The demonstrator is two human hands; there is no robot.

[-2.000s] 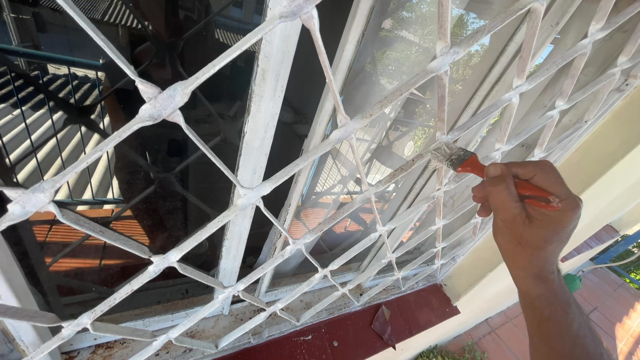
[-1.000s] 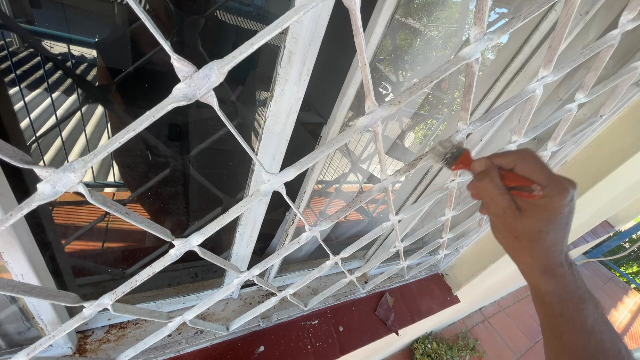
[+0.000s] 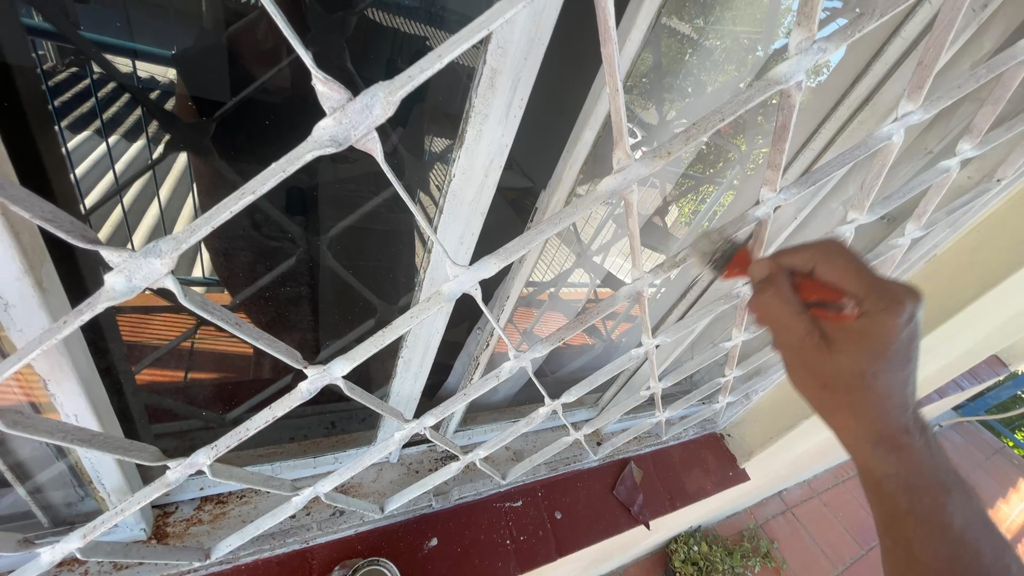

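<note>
My right hand [image 3: 840, 344] grips the red handle of a paintbrush [image 3: 740, 262] at the right of the view. The pale bristles, somewhat blurred, lie against a slanting bar of the white metal window grille [image 3: 472, 276]. Worn, patchy white paint covers the bars, which cross in a diamond pattern with thick joints. Behind the grille are white window frames [image 3: 480, 160] and glass that reflects a railing and foliage. My left hand does not show.
Below the grille runs a dark red sill [image 3: 520, 520] with a folded piece of sandpaper or similar sheet [image 3: 630, 490] on it. The rim of a tin [image 3: 374, 568] shows at the bottom edge. A leafy plant [image 3: 720, 552] stands by the brick-coloured paving [image 3: 808, 520].
The brush, in my right hand throughout, has moved a little down and left along the grille bar. The view has shifted, and the tin's rim now shows at the bottom.
</note>
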